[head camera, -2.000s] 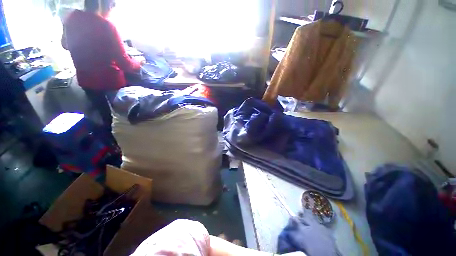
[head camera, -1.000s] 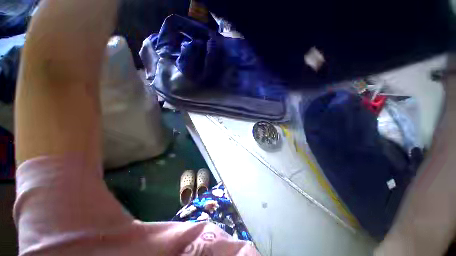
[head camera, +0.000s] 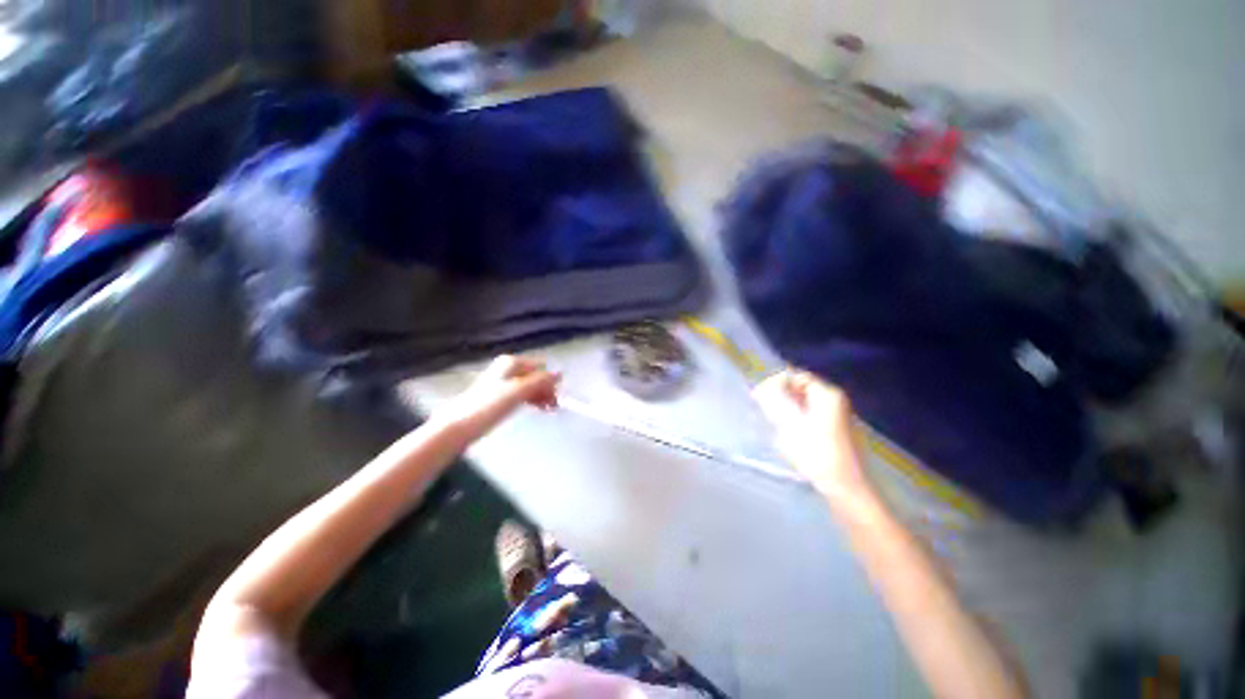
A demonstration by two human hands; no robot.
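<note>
My left hand [head camera: 513, 387] is over the table's left edge, fingers bent together, just left of and below a round dish [head camera: 649, 358] of small shiny pieces. My right hand [head camera: 808, 410] is right of the dish, beside the navy garment bundle, with thumb and fingers close together. Both hands are blurred; any needle, thread or button in the fingertips cannot be made out. A stack of navy and grey garments [head camera: 512, 294] lies behind the dish.
A yellow tape measure [head camera: 915, 471] runs under or behind my right hand. The navy bundle [head camera: 942, 369] with a white label lies right. A red item [head camera: 928, 160] and clear plastic are beyond it. A large pale sack [head camera: 137, 382] stands left of the table [head camera: 655, 574].
The large dark cloth close to the camera is gone. My forearms have come down and both hands now show above the table, either side of the dish. The view has shifted.
</note>
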